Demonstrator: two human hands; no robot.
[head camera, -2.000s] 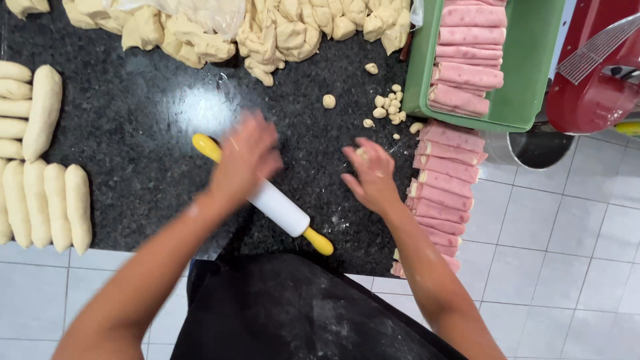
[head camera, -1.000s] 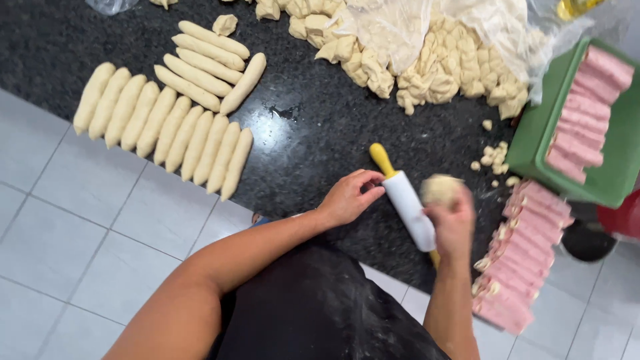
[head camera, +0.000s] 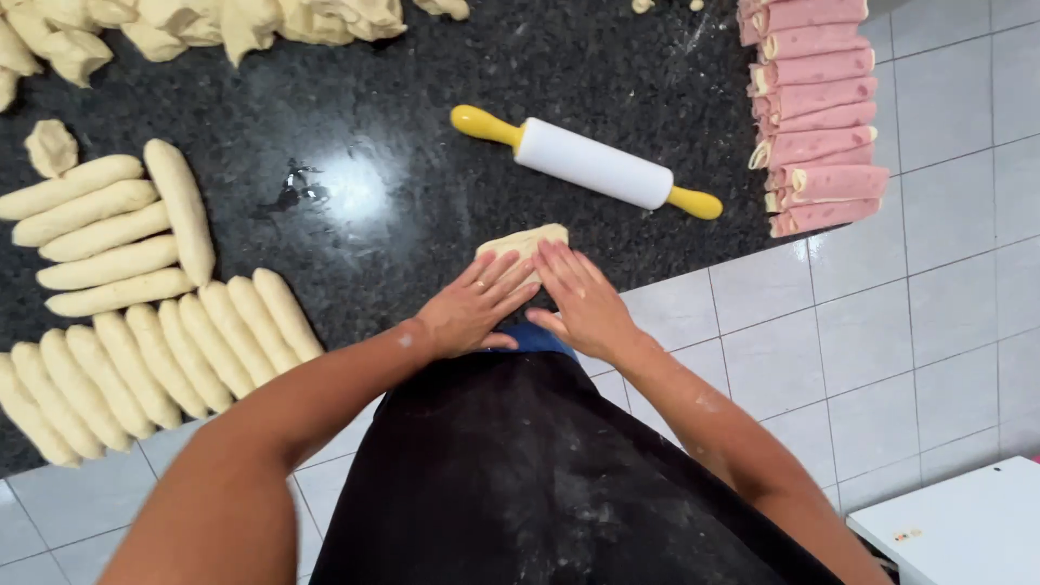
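Note:
A flattened piece of dough lies on the dark granite counter near its front edge. My left hand rests palm down on its left part, and my right hand presses on its right part with the fingertips. Both hands hide much of the dough. Just beyond them lies a rolling pin with a white barrel and yellow handles, touched by neither hand. At the left are rows of dough logs, with one small dough lump by them.
Cut dough pieces lie along the counter's far side. Rolled slices of pink ham with pale filling line the right end. The granite counter's front edge runs close to my dark apron. A white surface stands low at the right.
My right hand, which held a ball of dough a second ago, is now on flattened dough. My left hand has left the rolling pin and joined it. The view has shifted.

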